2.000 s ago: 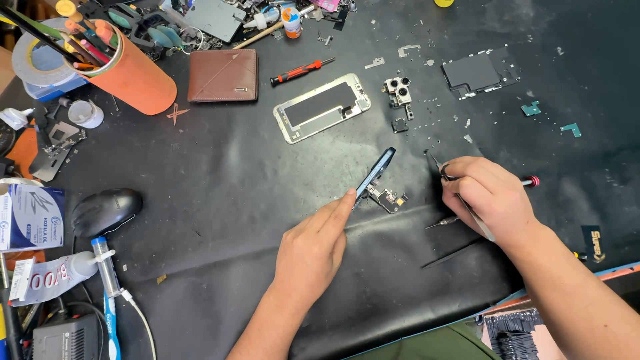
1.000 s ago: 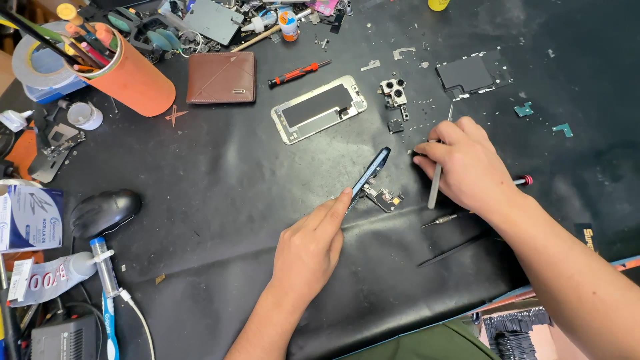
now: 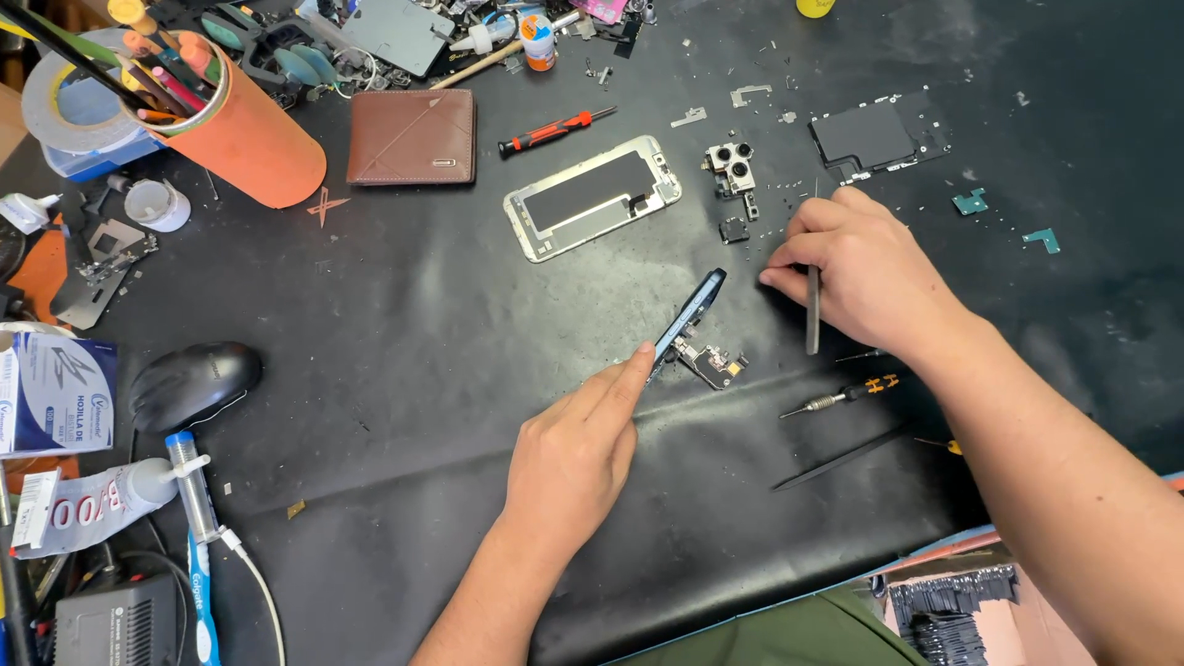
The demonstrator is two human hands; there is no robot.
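Note:
My left hand (image 3: 578, 444) holds a blue phone frame (image 3: 683, 319) tilted up on its edge over the black mat. A logic board (image 3: 712, 363) with small connectors lies against its right side. My right hand (image 3: 856, 268) holds metal tweezers (image 3: 813, 310), with its thumb and fingertips low by the mat. Whether a small part is between the fingertips cannot be told. Just above that hand lie a camera module (image 3: 735, 168), a small black part (image 3: 734, 230) and scattered screws. A phone screen assembly (image 3: 592, 199) lies face down, and a battery (image 3: 868, 134) is at the upper right.
A red and black screwdriver (image 3: 555, 132) and a brown wallet (image 3: 413, 139) lie behind. Beside my right forearm are a precision screwdriver (image 3: 837, 398) and a black spudger (image 3: 837, 458). An orange cup (image 3: 264, 139) of pens, a black mouse (image 3: 196, 384) and a tube (image 3: 97, 504) stand left.
My right hand moved up and left from beside the screwdrivers, and the tweezers turned from slanting to nearly upright in view. My left hand and the phone frame stayed in place.

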